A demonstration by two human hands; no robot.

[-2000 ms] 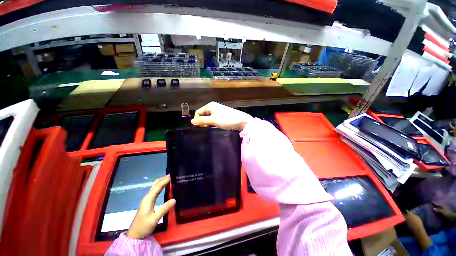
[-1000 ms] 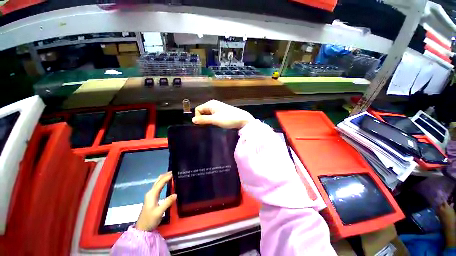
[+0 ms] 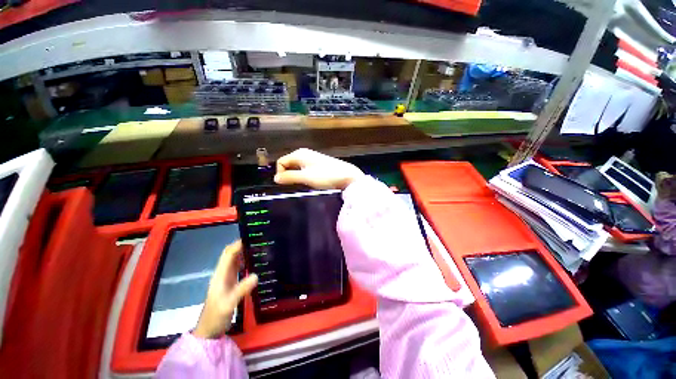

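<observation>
A black-framed tablet (image 3: 296, 252) is propped, slightly tilted, over the red foam tray (image 3: 185, 357). Its dark screen shows a list of small green text at the left. My left hand (image 3: 224, 291) holds the tablet's left edge with fingers and thumb. My right hand (image 3: 315, 169) is at the top edge with fingertips pinched; whether they hold something small is hidden. A second tablet (image 3: 194, 277) with a pale grey and white screen lies in the tray pocket to the left.
Stacked red trays (image 3: 63, 289) stand at left. Another red tray (image 3: 482, 222) holds a dark tablet (image 3: 519, 287) at right, beside piled sheets and slabs (image 3: 552, 215). An open cardboard box (image 3: 556, 351) is low right. A white shelf beam (image 3: 296, 35) crosses above.
The screen has changed from a few lines of white text to a green text list. Both hands remain at the tablet's edges. The view has shifted slightly.
</observation>
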